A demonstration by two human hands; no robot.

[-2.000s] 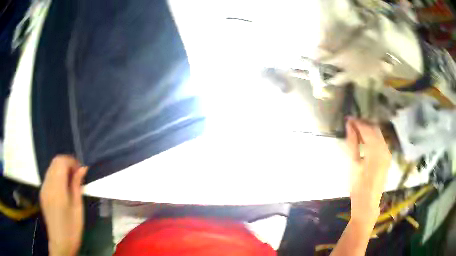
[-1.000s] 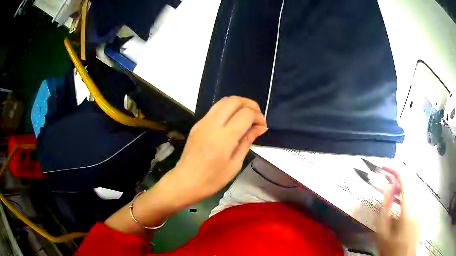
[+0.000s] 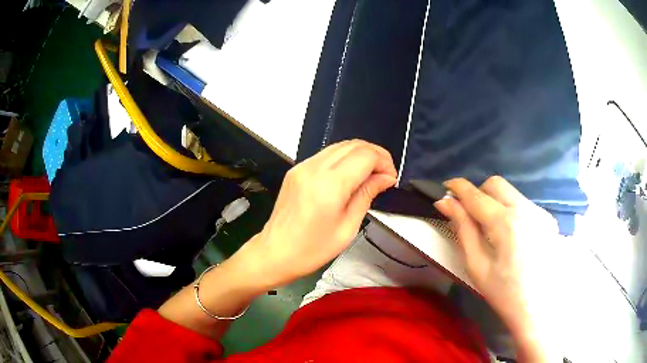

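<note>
A navy garment panel (image 3: 496, 106) lies on the white machine table, with a thin white line (image 3: 415, 92) running down it to its near edge. My left hand (image 3: 333, 198) pinches the panel's near edge at the lower end of that line. My right hand (image 3: 489, 227) holds small dark-bladed thread snips (image 3: 430, 190), the blades pointing left at the edge beside my left fingertips. The handle is mostly hidden in my right hand. Whether the blades are open or closed is unclear.
Dark cloth with a white line (image 3: 128, 191) hangs or lies in a pile at the left, below a yellow tube (image 3: 145, 135). A blue object (image 3: 181, 73) lies at the table's left edge. A light blue stool-like object (image 3: 62, 135) and a red crate (image 3: 32, 209) stand far left.
My right hand has moved left with the snips, from the table's front right to the panel edge beside my left fingers. The panel and my left hand sit slightly further right in view.
</note>
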